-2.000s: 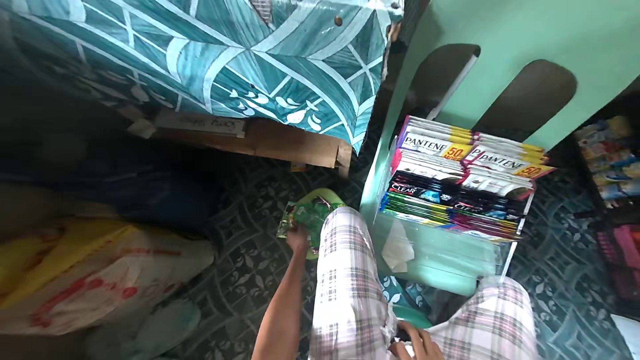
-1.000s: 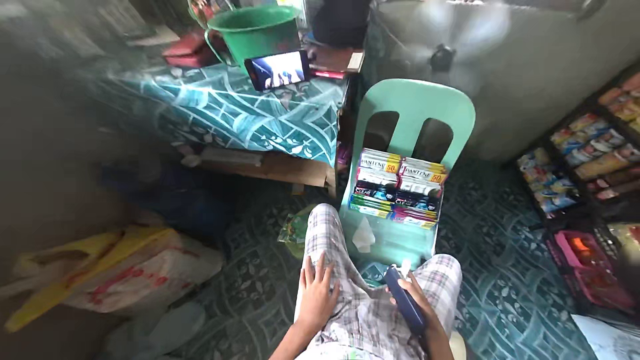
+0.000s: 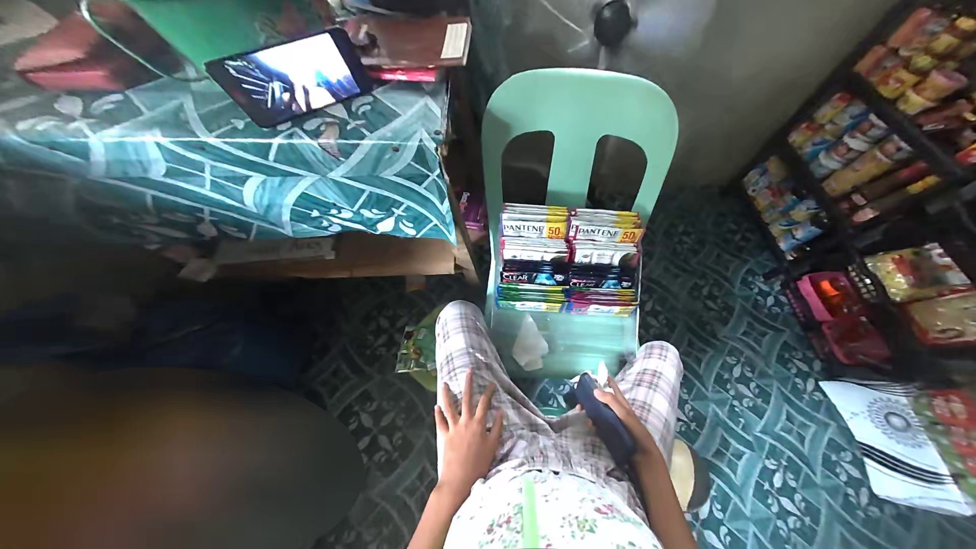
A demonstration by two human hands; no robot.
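My left hand (image 3: 467, 438) rests spread on the left thigh of my plaid trousers, holding nothing. My right hand (image 3: 621, 423) is closed around a dark blue handheld object (image 3: 605, 421) by my right thigh; its exact kind is unclear. A small white piece (image 3: 602, 374) shows at that hand's fingers. Two side-by-side stacks of Pantene and Clear shampoo sachets (image 3: 569, 258) lie on the seat of a green plastic chair (image 3: 579, 88) in front of me. Nearer on the seat is a crumpled whitish scrap (image 3: 529, 345). A green plastic packet (image 3: 417, 349) is beside my left knee.
At the left, a table with a teal patterned cover (image 3: 297, 179) holds a smartphone (image 3: 290, 75), a green bucket (image 3: 221, 30) and a red pouch (image 3: 76, 49). A fan (image 3: 612, 23) stands behind the chair. Racks of packaged goods (image 3: 862, 145) are at the right, with a printed cloth (image 3: 892, 442) nearby.
My left hand was at the green packet on the floor and now lies on my thigh. The dark blue object shows in my right hand since one second ago. The view has shifted.
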